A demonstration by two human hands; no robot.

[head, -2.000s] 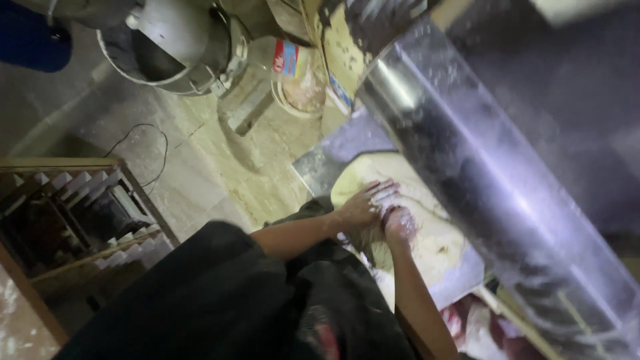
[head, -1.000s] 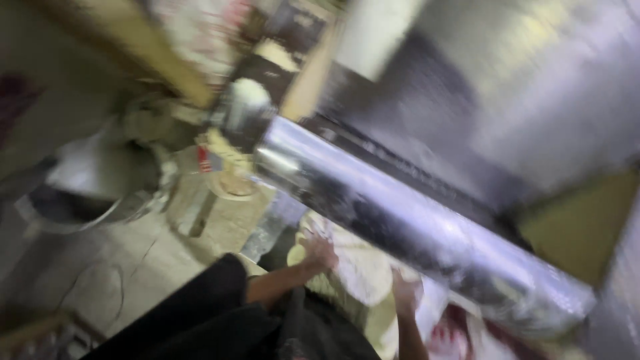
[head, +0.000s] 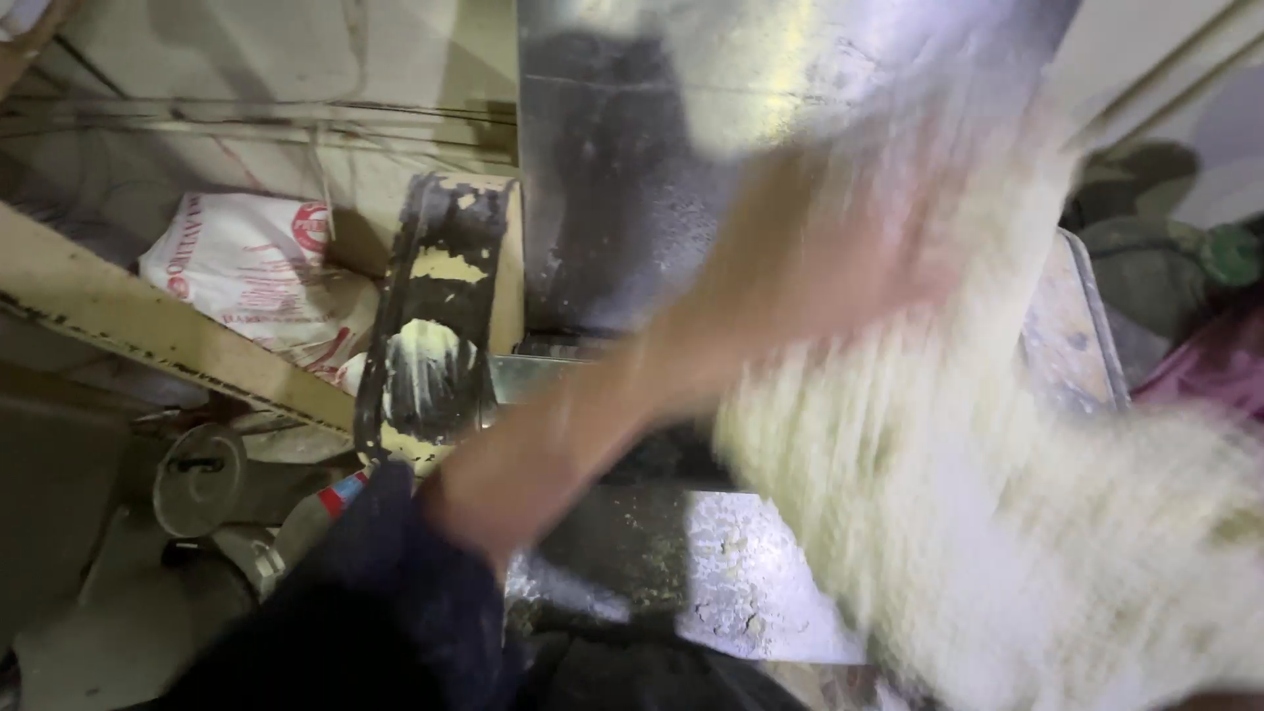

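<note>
A large sheet of pale dough [head: 918, 513], strongly blurred, spans the right side, raised in front of a dough roller machine's metal plate [head: 612, 188]. My left hand [head: 889, 257] reaches across the middle and is on the upper part of the dough, seemingly gripping it; its fingers are smeared by motion. At the bottom right corner a small brownish patch beside the dough may be my right hand, but its fingers cannot be made out. Below the dough lies a floury metal surface [head: 750, 583]. The roller is mostly hidden behind my forearm.
The machine's dark, chipped side housing [head: 430, 316] stands left of the plate. A white sack with red print [head: 257, 267] lies behind a slanting yellowish beam [head: 178, 316]. A metal pot [head: 242, 563] is at lower left. Pink cloth [head: 1215, 355] shows at far right.
The dough lay low beside the roller with both hands on it; now it is raised in front of the machine. My left hand has moved up with it. The view has swung strongly.
</note>
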